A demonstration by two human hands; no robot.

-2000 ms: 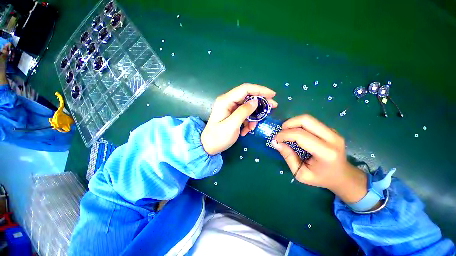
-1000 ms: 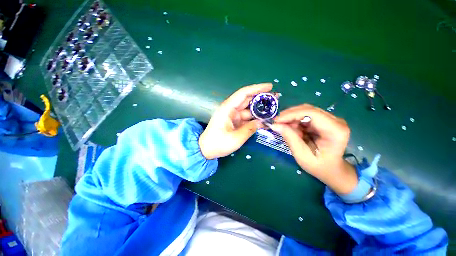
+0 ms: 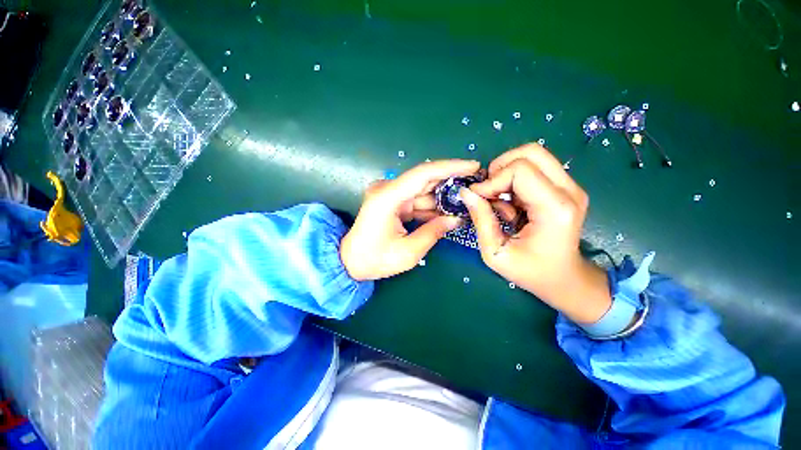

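My left hand (image 3: 400, 220) holds a round housing (image 3: 452, 195) with a silvery rim and dark interior, tilted between thumb and fingers. My right hand (image 3: 536, 228) meets it from the right. Its thumb tip is at the open face and its index finger at the rim, gripping the edge. A small dark object (image 3: 509, 220) shows under the right fingers; what it is cannot be told. A die-cut adhesive sheet (image 3: 462, 235) with tiny white marks lies under the hands, mostly hidden. The fingertips cover part of the housing interior.
A clear blister tray (image 3: 145, 132), partly filled with housings, lies at left. A yellow clip (image 3: 61, 220) is beside it. Stacked clear trays (image 3: 66, 369) stand lower left. Silvery modules with dark leads (image 3: 619, 118) lie at right. Tiny white bits dot the green surface.
My right fingers have moved from the adhesive sheet up onto the housing. The housing faced the camera a second ago and is now tilted. The surroundings have shifted left and up in view.
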